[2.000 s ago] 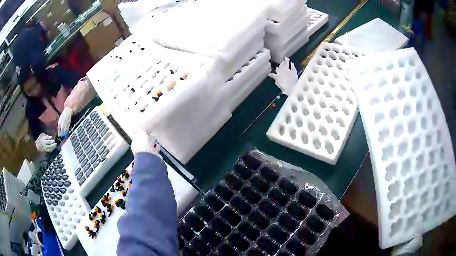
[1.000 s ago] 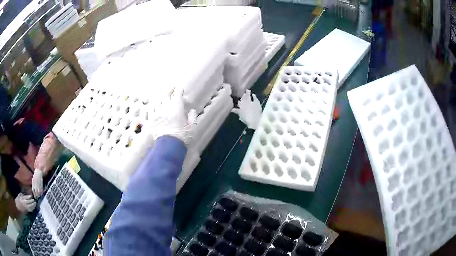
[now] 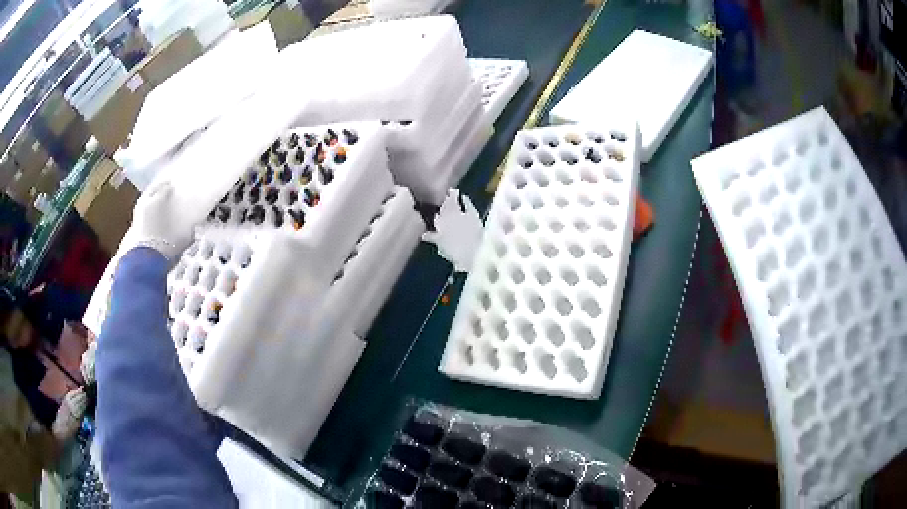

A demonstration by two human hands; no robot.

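My left hand [image 3: 159, 217], in a white glove, grips the edge of a white foam sheet [image 3: 204, 149] on the foam stack. Beneath the sheet, a foam tray [image 3: 343, 189] shows rows of black and orange pieces in its pockets. My right hand [image 3: 847, 500] is almost wholly cut off by the bottom edge; a bit of glove shows at the lower end of a raised, bent foam tray [image 3: 811, 288] with empty pockets. Another foam tray [image 3: 542, 254] lies on the green bench, with a few dark bits at its far end.
A clear blister tray [image 3: 497, 462] of black cases is at the bottom. A spare white glove [image 3: 458, 232] lies beside the stack. A plain foam slab [image 3: 641, 84] is behind. An orange object [image 3: 642, 216] is partly hidden by the flat tray. A person [image 3: 45, 363] works at left.
My left hand has moved from the stack's front onto its top and then left with the foam sheet, uncovering the filled pockets. The view has shifted. The right-hand foam tray stays raised.
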